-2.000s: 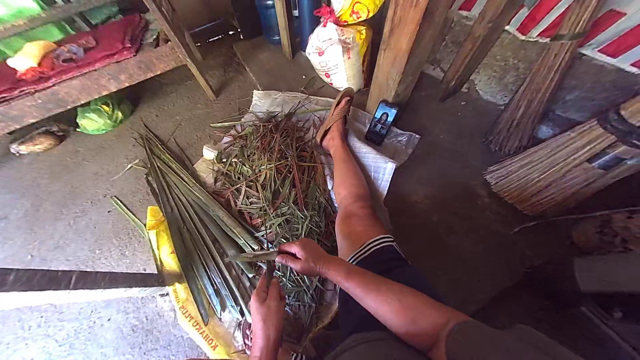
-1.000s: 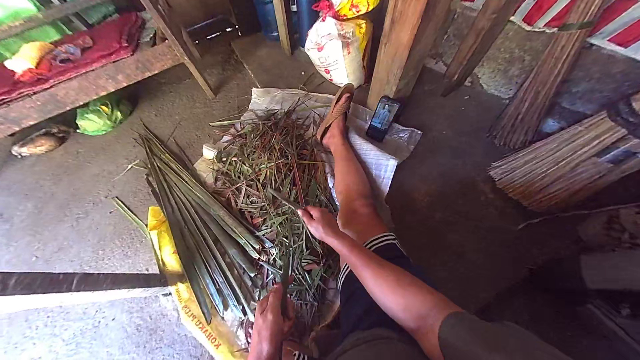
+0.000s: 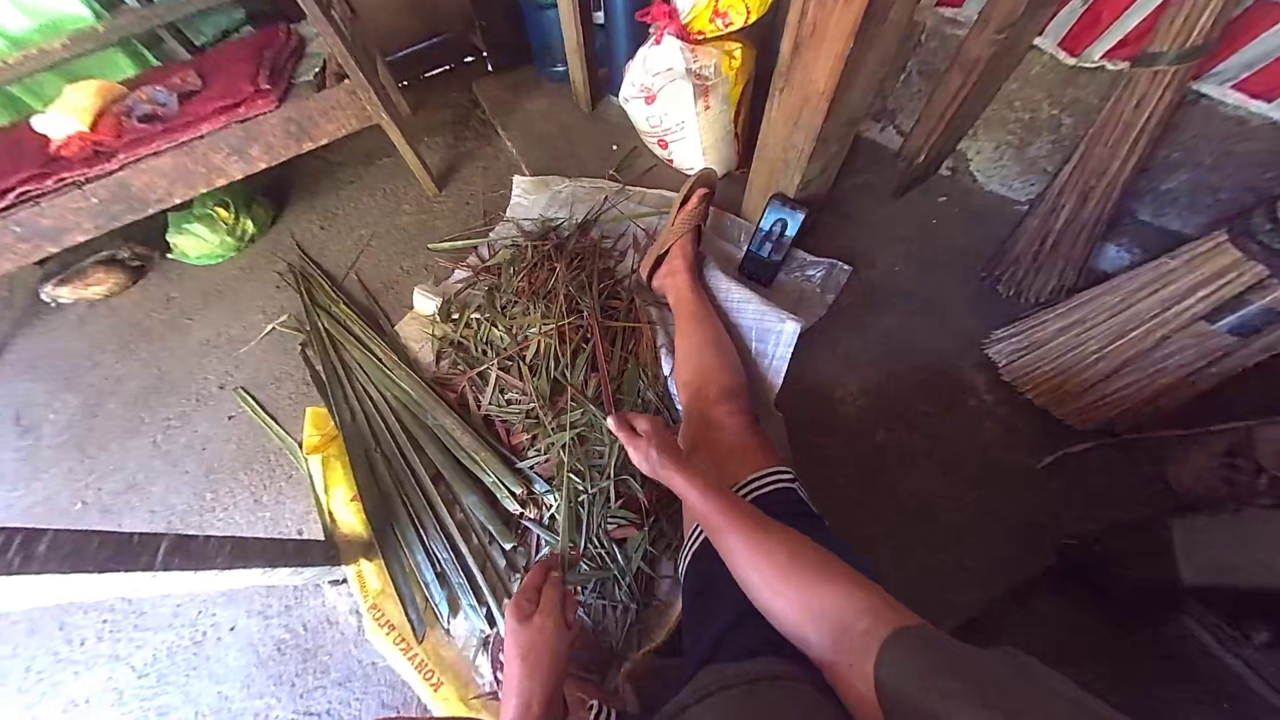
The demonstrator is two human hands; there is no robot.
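Note:
My left hand (image 3: 540,620), low in the view, is closed around the lower end of a narrow green, leaf-like strip (image 3: 567,515) that points upward; its exact kind is unclear. Farther up and to the right, my right hand (image 3: 650,445) grips a long, thin reddish-brown strip (image 3: 600,350) by its near end. Beneath both hands lies a heap of cut green and brown leaf pieces (image 3: 530,340). Long palm leaf strips (image 3: 400,430) lie in a bundle left of the heap, partly over a yellow printed sack (image 3: 380,600).
A white woven sack (image 3: 750,320) lies under the heap and my sandalled foot (image 3: 685,225). A lit phone (image 3: 773,240) leans by a wooden post (image 3: 800,100). Stick bundles (image 3: 1130,330) are at right, a filled plastic bag (image 3: 685,105) behind, a wooden bench (image 3: 180,165) upper left.
Two seconds ago my hands were close together over the leaf bundle's near end. They have since moved apart, the right one up and to the right, over the heap.

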